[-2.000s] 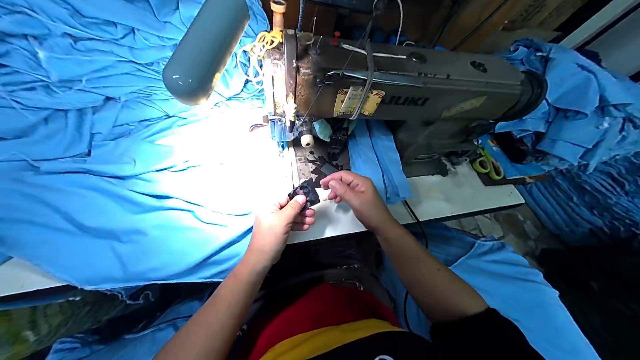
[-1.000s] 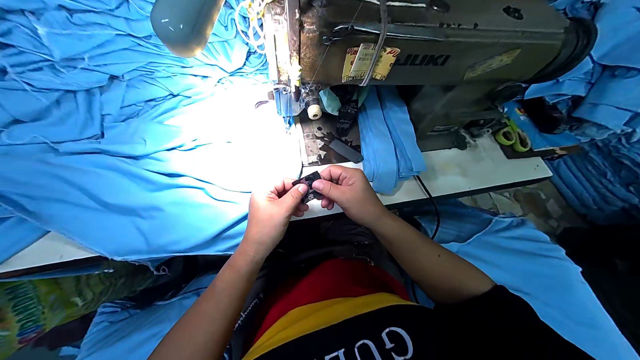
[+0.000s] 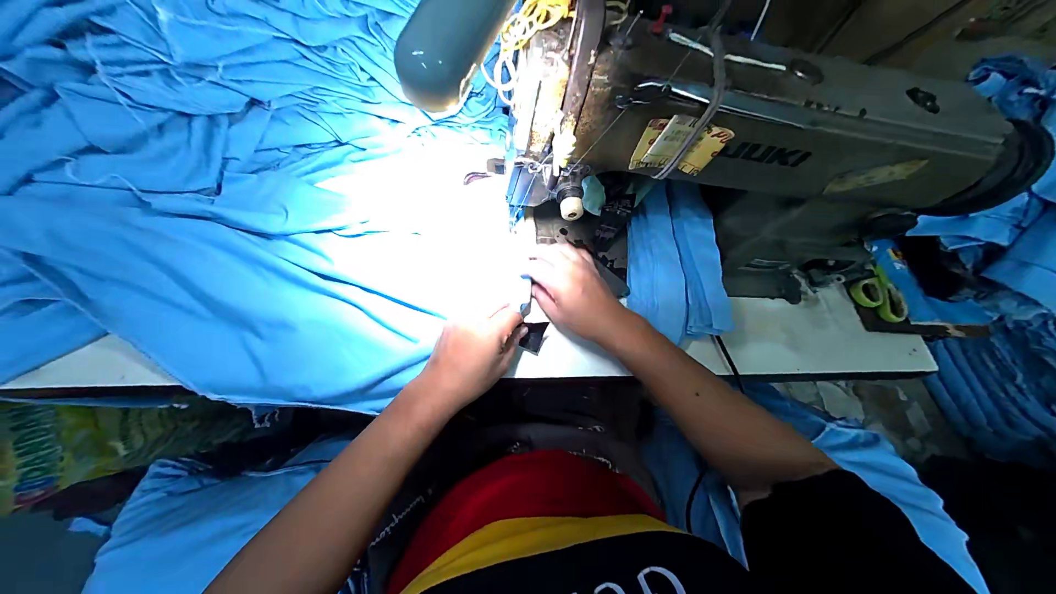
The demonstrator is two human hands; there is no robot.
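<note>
Blue fabric (image 3: pixel 272 272) covers the table to the left of a Juki sewing machine (image 3: pixel 792 140). My left hand (image 3: pixel 474 351) grips the fabric's right edge in front of the needle area (image 3: pixel 518 206). Just beyond it, my right hand (image 3: pixel 573 289) has its fingertips on the same edge, close to the needle plate. A small black piece (image 3: pixel 534 337) lies on the white table beside my left fingers; whether they touch it I cannot tell. The lamp's glare washes out the fabric near the needle.
A grey lamp (image 3: pixel 450 49) hangs over the fabric. Folded blue strips (image 3: pixel 678 256) lie under the machine arm. Yellow-green scissors (image 3: pixel 881 299) rest at the right end of the white tabletop (image 3: pixel 792 334). More blue cloth (image 3: pixel 1002 388) is stacked at the far right.
Both hands have left the small dark item they held between them and are now at the fabric's edge. A black piece now lies on the table by my left hand.
</note>
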